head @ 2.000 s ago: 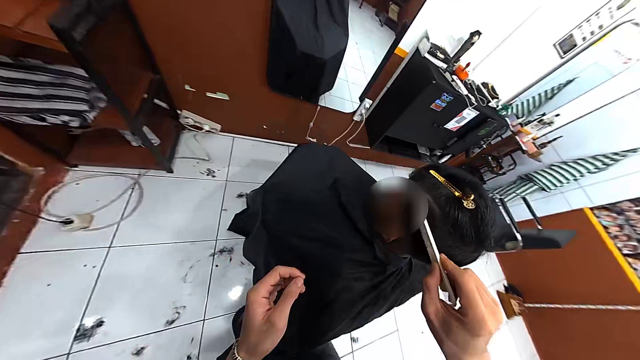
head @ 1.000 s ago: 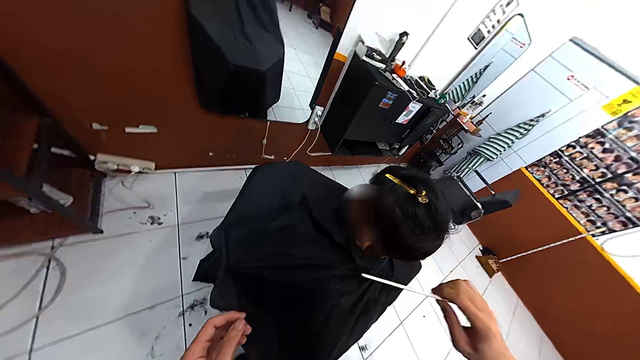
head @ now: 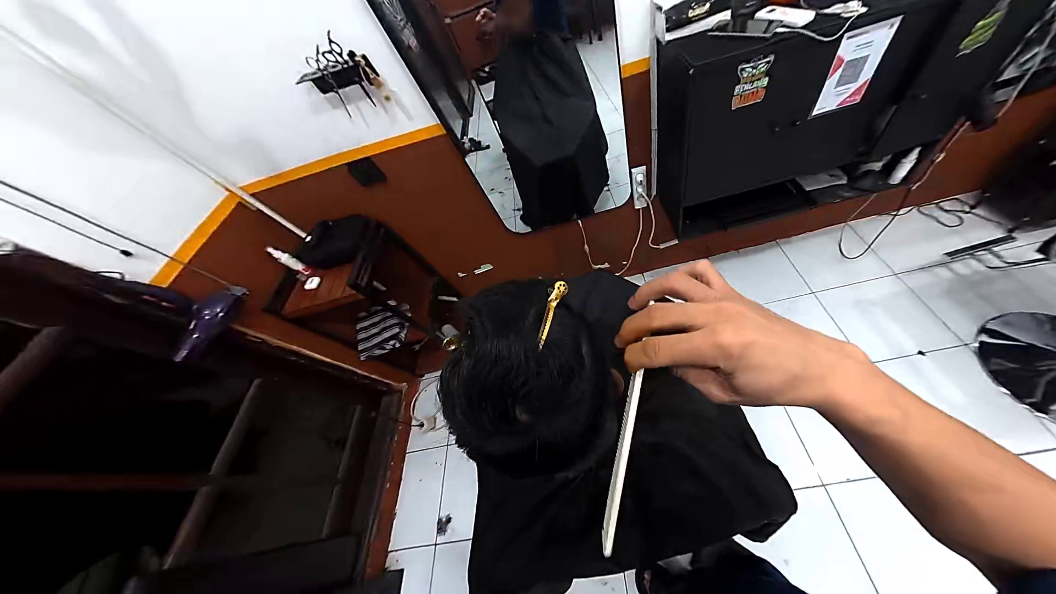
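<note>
My right hand (head: 718, 334) comes in from the right side and pinches a white comb (head: 623, 462), whose long end points down over the black cape. A seated person's head with dark hair (head: 528, 396) is just left of the comb, seen from behind and above. A gold hair clip (head: 551, 313) holds hair at the crown; part of a second gold clip (head: 451, 341) shows at the head's left edge. The black cape (head: 685, 470) covers the person's shoulders and body. My left hand is out of view.
Ahead is a wall mirror (head: 553, 124), with a black cabinet (head: 767, 124) to its right. Scissors hang in a wall holder (head: 338, 76). At left are a purple hair dryer (head: 209, 322), a wooden shelf (head: 326, 293) and dark wooden framing. A round black base (head: 1023, 363) stands on the tiled floor.
The view has swung round from the person's side to behind the head. My left hand has gone out of view. My right hand still holds the comb, now pointing downward.
</note>
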